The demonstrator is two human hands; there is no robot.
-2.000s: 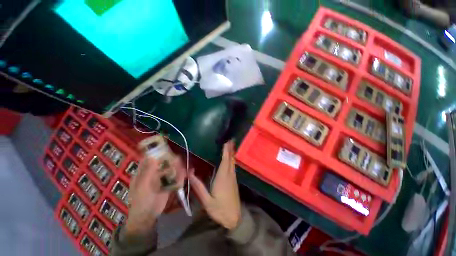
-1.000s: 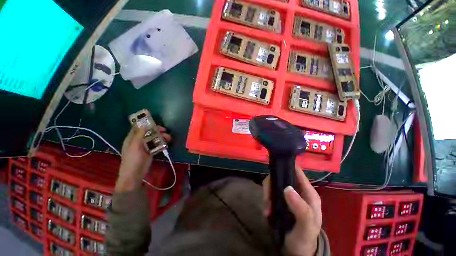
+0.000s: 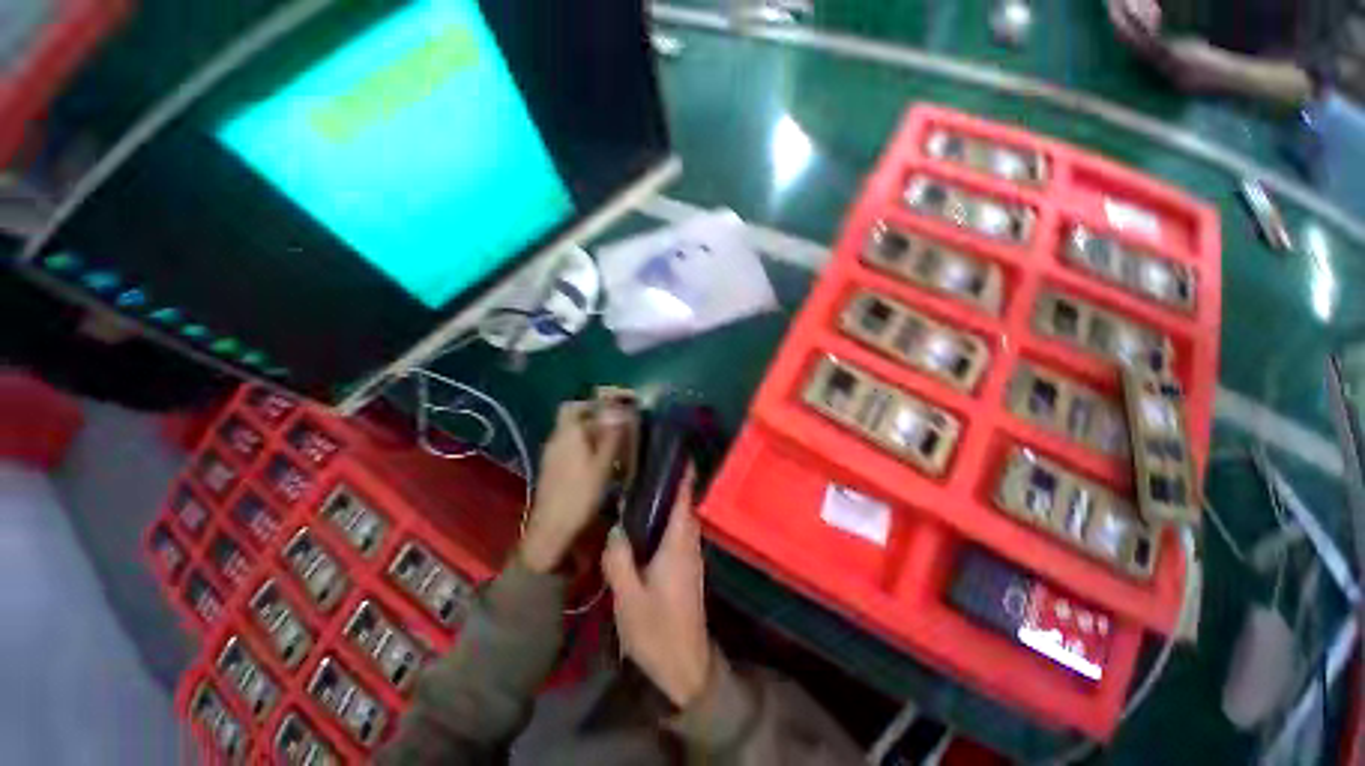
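My left hand (image 3: 569,476) holds a gold-tan mobile phone (image 3: 617,407), back up, near the bench's front edge; the phone is blurred and partly hidden. My right hand (image 3: 668,599) is closed on the handle of a black barcode scanner (image 3: 656,486), close beside the phone. The scanner's head is blurred. To the right, a red phone tray (image 3: 725,542) holds several gold-tan phones, back up, and one phone front up (image 3: 1033,609) in a bottom pocket. A white barcode label (image 3: 855,513) lies in another pocket. One phone (image 3: 1157,446) lies across the tray's right side.
The left monitor (image 3: 404,150) shows a cyan window with a yellow-green bar. A white sheet (image 3: 686,279) and a coiled cable on a white disc (image 3: 548,299) lie beside it. Stacked red trays (image 3: 382,449) stand lower left. A white mouse (image 3: 1259,668) is at right. A person's arm (image 3: 1220,68) shows opposite.
The view has turned left towards the monitor, whose window now has a yellow-green bar. My right hand has brought the scanner from over the tray to beside the phone in my left hand.
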